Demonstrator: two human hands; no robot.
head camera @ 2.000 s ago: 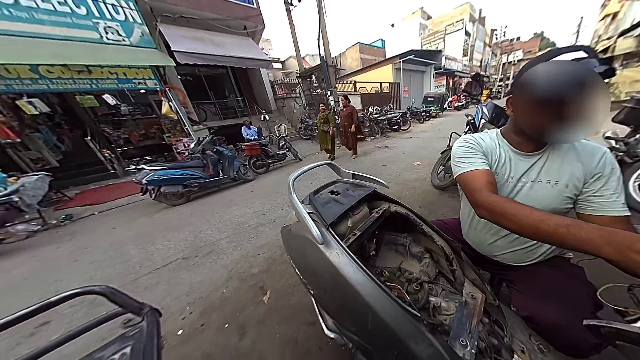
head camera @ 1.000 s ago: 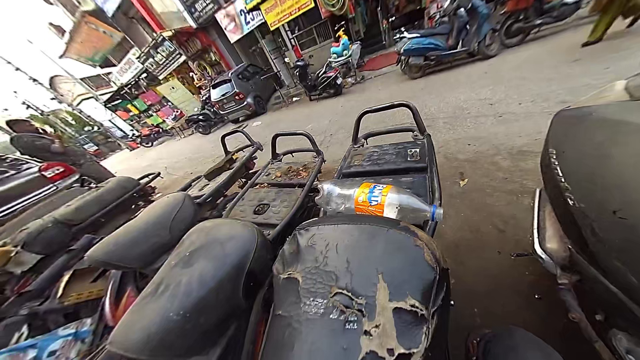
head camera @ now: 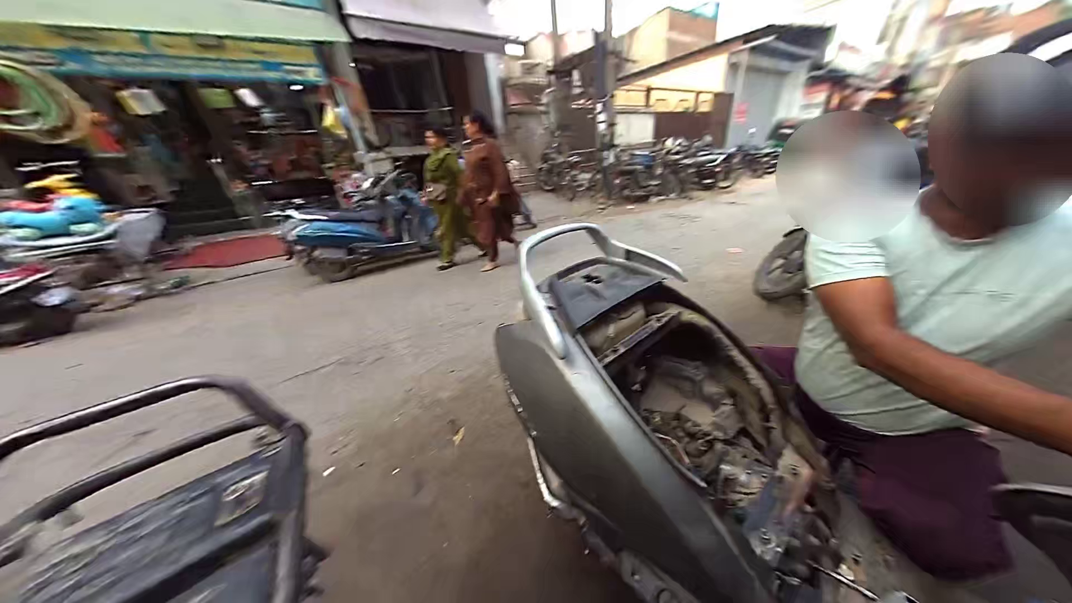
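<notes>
Neither my left hand nor my right hand shows in the head view. In front of me stands a dark grey scooter body (head camera: 578, 427), its seat off and its dusty inner compartment (head camera: 695, 394) laid bare. A silver metal grab rail (head camera: 544, 293) curves around its tail. Close beside the scooter, on its right, is a person in a pale green T-shirt (head camera: 946, 310) and dark maroon trousers, with one arm reaching toward the right edge. What that person's hand touches is out of view.
A black metal carrier rack (head camera: 285, 502) juts in at the lower left. Across the road are a parked blue scooter (head camera: 352, 239), two people walking (head camera: 486, 188), a red mat (head camera: 226, 251) and shop fronts. A motorcycle wheel (head camera: 780, 266) stands behind the open scooter.
The view has swung from the row of seats and the plastic bottle back to the open scooter. Against two seconds ago, the two walkers are further left, by the blue scooter.
</notes>
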